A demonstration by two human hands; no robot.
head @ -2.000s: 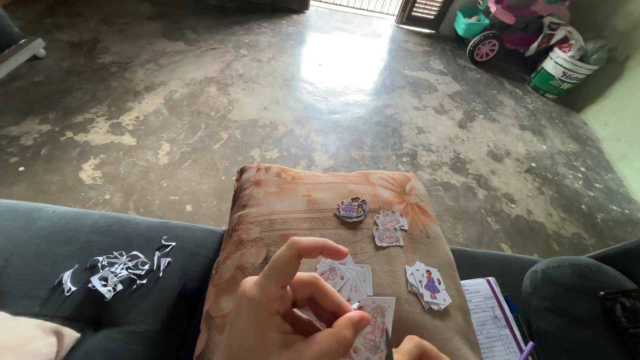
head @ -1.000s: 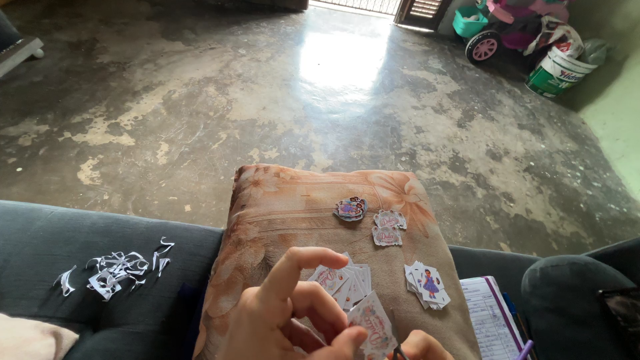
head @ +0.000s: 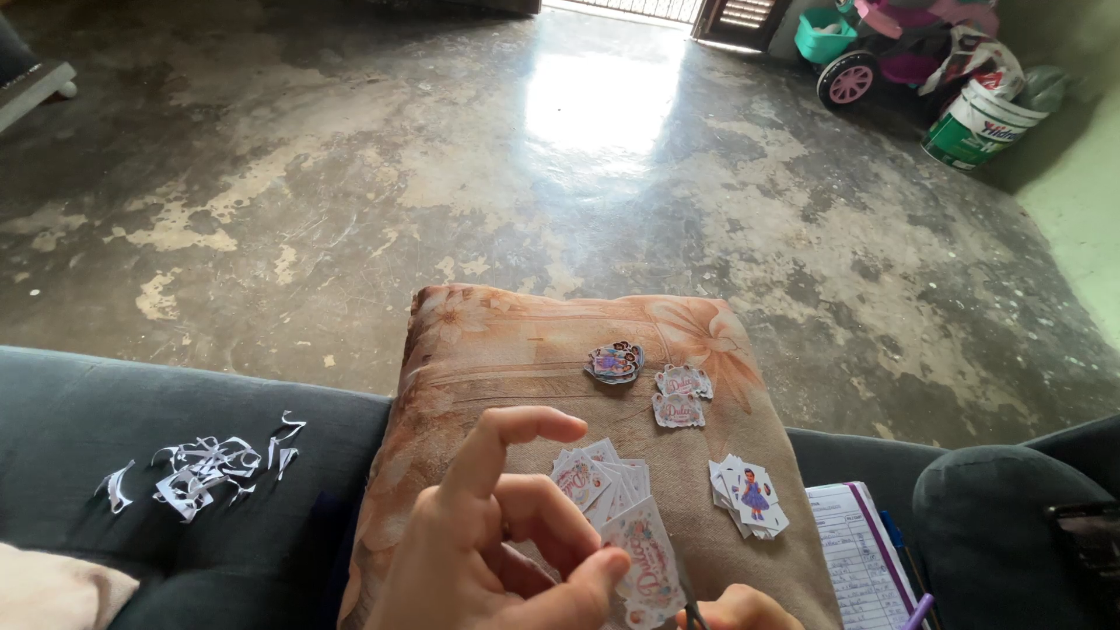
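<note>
Between thumb and finger, my left hand (head: pixel 516 542) holds a printed paper piece (head: pixel 646 560) upright over a floral cushion (head: pixel 490 367). At the bottom edge, my right hand (head: pixel 744 610) grips scissors (head: pixel 691 604), their blades against the piece's right edge; the handles are out of view. Behind the held piece lies a pile of printed paper squares (head: pixel 582 477). Farther back are a stack of cut-out figures (head: pixel 614 362) and several cut-out labels (head: pixel 680 409). To the right sits a pile of paper squares with a doll-like figure (head: pixel 752 499).
Curled paper scraps (head: pixel 210 472) lie on the dark sofa (head: pixel 289 560) at left. A notebook with handwriting (head: pixel 857 551) and pens (head: pixel 919 611) are at right. On the floor beyond stand a pink-wheeled toy vehicle (head: pixel 849 80) and a green and white bucket (head: pixel 980 127).
The held paper piece has turned from lying low between my hands to leaning left, with the scissors now along its right edge. The piles on the cushion have stayed put.
</note>
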